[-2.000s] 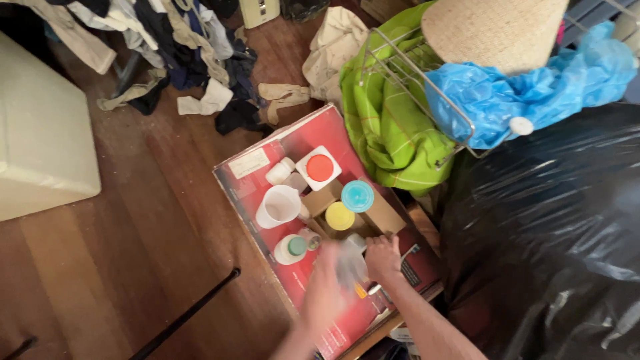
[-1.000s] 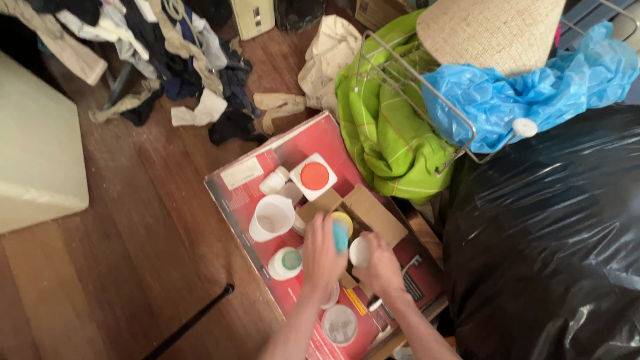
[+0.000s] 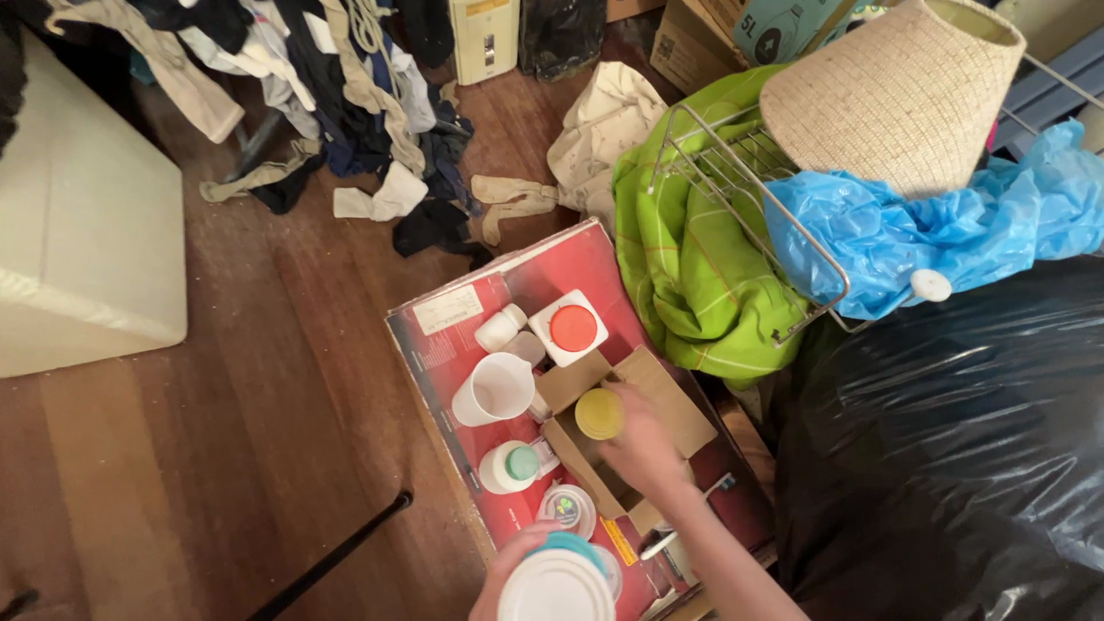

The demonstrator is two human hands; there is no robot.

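Note:
My left hand [image 3: 509, 565], low in the view, holds a white tub [image 3: 557, 591] with a teal part behind its white round face. My right hand [image 3: 636, 435] reaches into an open cardboard box [image 3: 582, 453], its fingers at a yellow-lidded container [image 3: 599, 414] there. Around the box on a red carton [image 3: 552, 259] are a white square container with a red lid [image 3: 570, 328], a small white bottle [image 3: 501, 328], a white plastic jug [image 3: 496, 390], a white bottle with a green cap [image 3: 509, 467], a small round tub [image 3: 567, 510] and a toothbrush [image 3: 687, 517].
A black plastic bag [image 3: 940, 448] bulges at the right. Above it are a wire rack [image 3: 759, 185], a blue plastic bag [image 3: 897, 233], a lampshade [image 3: 897, 95] and green cloth [image 3: 690, 267]. Clothes [image 3: 345, 103] hang at the upper left; a black rod [image 3: 332, 556] crosses the wooden floor.
My left hand has moved from the cardboard box down toward the bottom edge with a white and teal tub. My right hand is now at the yellow-lidded container.

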